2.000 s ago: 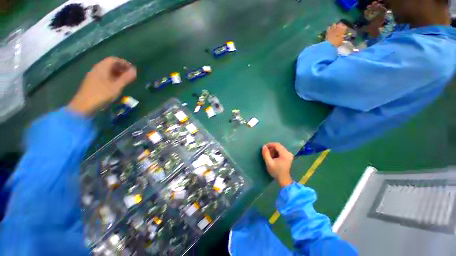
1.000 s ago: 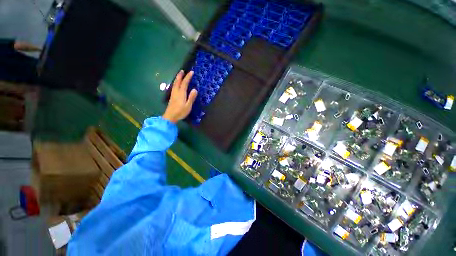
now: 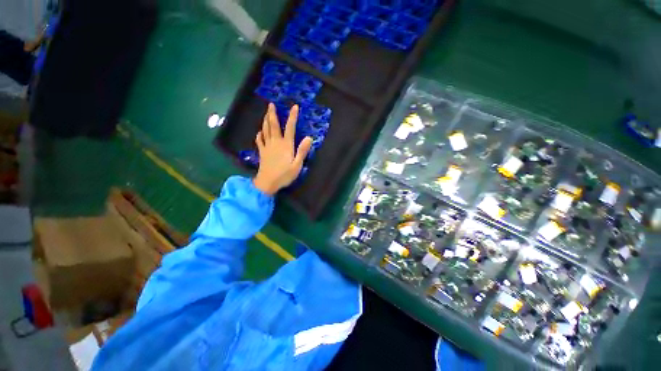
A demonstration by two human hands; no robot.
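My left hand (image 3: 279,153) is over the near end of the black tray (image 3: 322,190), palm down with its fingers apart. Its fingertips lie on or just above blue housings (image 3: 315,119); exact contact is hard to tell. More blue housings (image 3: 391,22) stand in rows at the tray's far end. Beside the black tray, the clear compartment tray (image 3: 453,206) holds loose board assemblies with white-and-yellow batteries (image 3: 551,230). My right hand is not in view.
A part-assembled blue unit (image 3: 641,130) lies beyond the clear tray at the right edge. A large black object (image 3: 94,65) is at upper left. A cardboard box (image 3: 85,253) and a red item (image 3: 36,306) are at lower left. Part of a person shows at the left edge.
The view has swung from the clear tray towards the black tray. Since the middle frame, blue housings near my left hand have shifted away from the tray's left edge. My right hand has left the view.
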